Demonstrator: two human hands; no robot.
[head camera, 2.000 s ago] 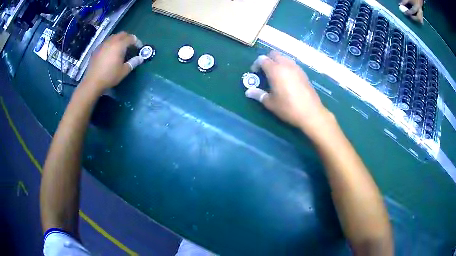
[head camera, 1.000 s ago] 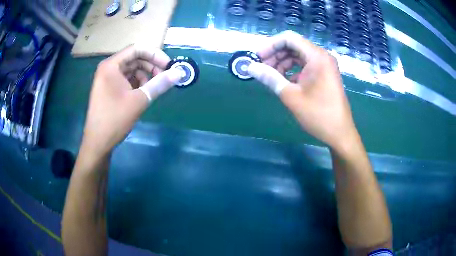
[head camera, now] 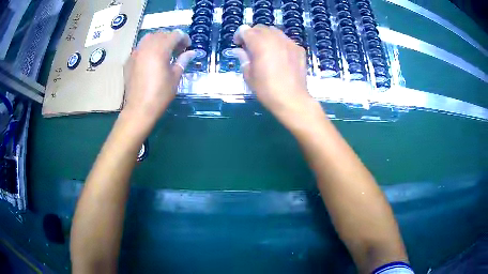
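A clear blister tray (head camera: 348,99) holds several columns of black-rimmed speaker units standing on edge. My left hand (head camera: 155,67) is at the near end of the leftmost column, with whitish finger cots on thumb and fingertip around a speaker unit (head camera: 199,53). My right hand (head camera: 273,64) is at the near end of the second column, its thumb and finger around another speaker unit (head camera: 231,52). Both units sit at the near slots of the tray. One loose unit (head camera: 142,151) lies on the green bench, partly hidden by my left forearm.
A brown cardboard sheet (head camera: 69,93) with handwriting, a white label and three black-ringed discs lies at the left. A metal frame with blue cables (head camera: 20,160) is at the far left. A dark round lump (head camera: 53,227) is near the left bench edge. White strips (head camera: 455,103) cross the bench.
Both hands have moved from holding the units up over the bench to the near ends of two tray columns. The view has shifted, showing more of the cardboard sheet and tray.
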